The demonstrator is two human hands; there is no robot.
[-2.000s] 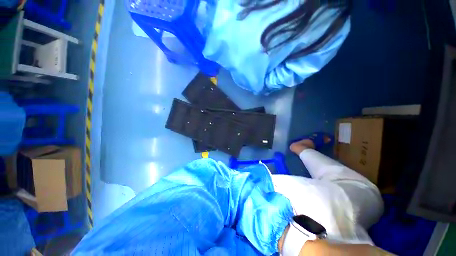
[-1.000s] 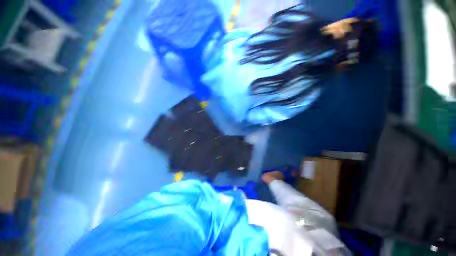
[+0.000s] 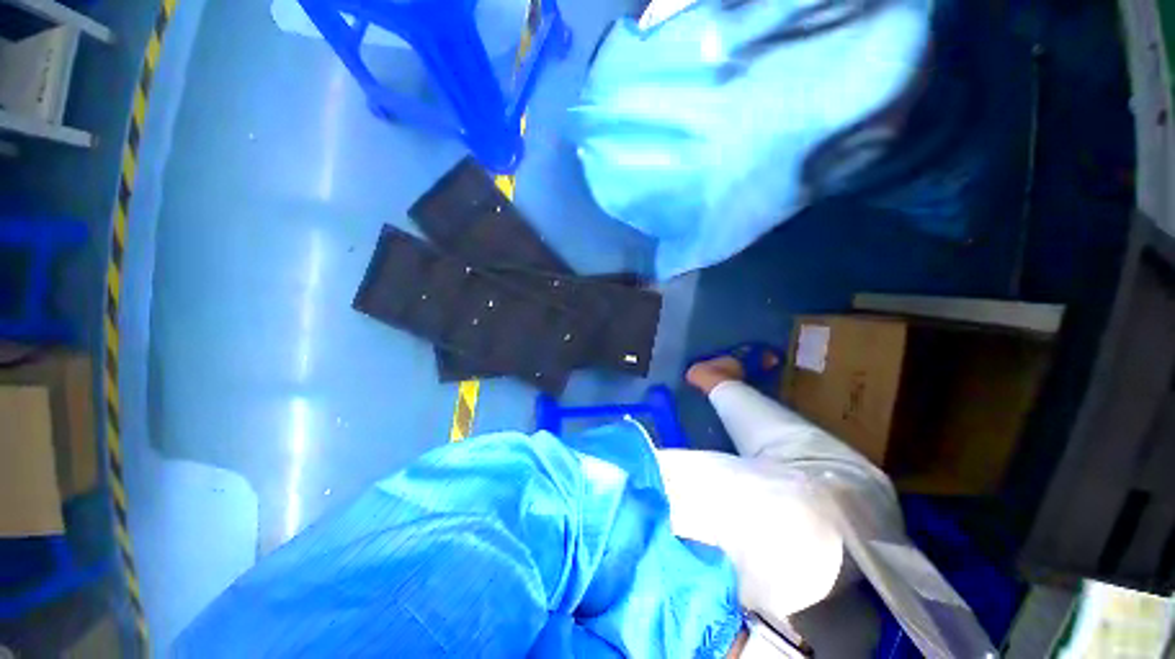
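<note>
Neither hand shows. A blue sleeve [image 3: 515,541] reaches the bottom edge, where a bit of a watch [image 3: 773,636] is cut off; the hand beyond it is out of the picture. A clear, shiny plastic strip or bag [image 3: 921,586] lies slanted across the white-clad lap at the lower right; what holds it, if anything, is hidden. Several black compartment trays [image 3: 515,303] lie crossed and overlapping on the blue floor. A white and green printed item [image 3: 1118,624] is cut off at the bottom right corner.
A person in a blue smock [image 3: 709,142] sits ahead, near a blue stool [image 3: 445,52]. An open brown carton [image 3: 844,380] stands right of the wearer's foot [image 3: 715,372]. Another carton [image 3: 28,457] is at the left edge, beyond yellow-black tape [image 3: 119,322]. A grey panel [image 3: 1108,425] is at right.
The view swung and came back, shifted slightly. The watch wrist has dropped almost out of the picture. The clear plastic over the lap and the white-green item at bottom right now show.
</note>
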